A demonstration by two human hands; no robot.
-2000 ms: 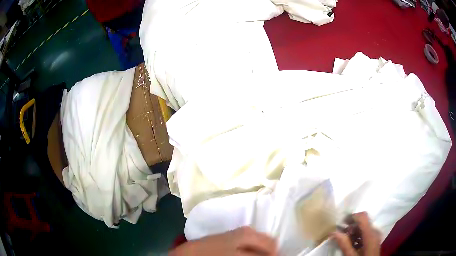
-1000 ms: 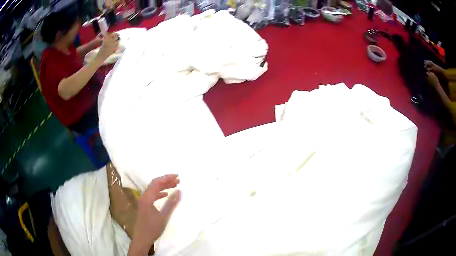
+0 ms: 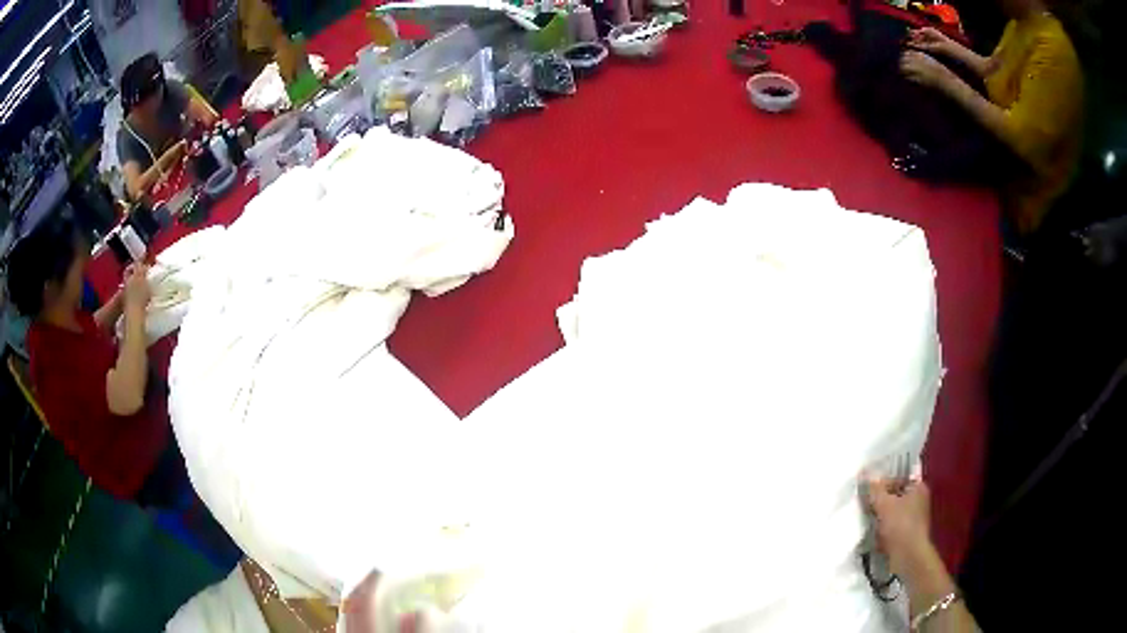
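White garments (image 3: 754, 383) lie in a large overexposed heap over the red table, with another part of the heap (image 3: 358, 223) at the upper left. My right hand (image 3: 900, 513) is at the heap's right edge, fingers closed. A dark loop (image 3: 880, 576), which looks like part of the thread snips, hangs beside it; the blades are not clear. Whether the fingers also grip cloth cannot be told. My left hand (image 3: 371, 606) is at the bottom edge, blurred, cut off and partly lost against pale cloth; its grip is unclear.
The red table (image 3: 630, 161) carries a round dish (image 3: 772, 92), clear bags (image 3: 457, 87) and bowls at the far side. One person in red (image 3: 87, 383) sits at left, another behind. A person in yellow (image 3: 1038, 99) handles dark cloth (image 3: 902, 111) at right. Part of a brown box (image 3: 278, 600) shows below.
The view has swung up and right, showing more table and people. My left hand has gone from raised and open over the heap to the bottom edge. My right hand has come into view.
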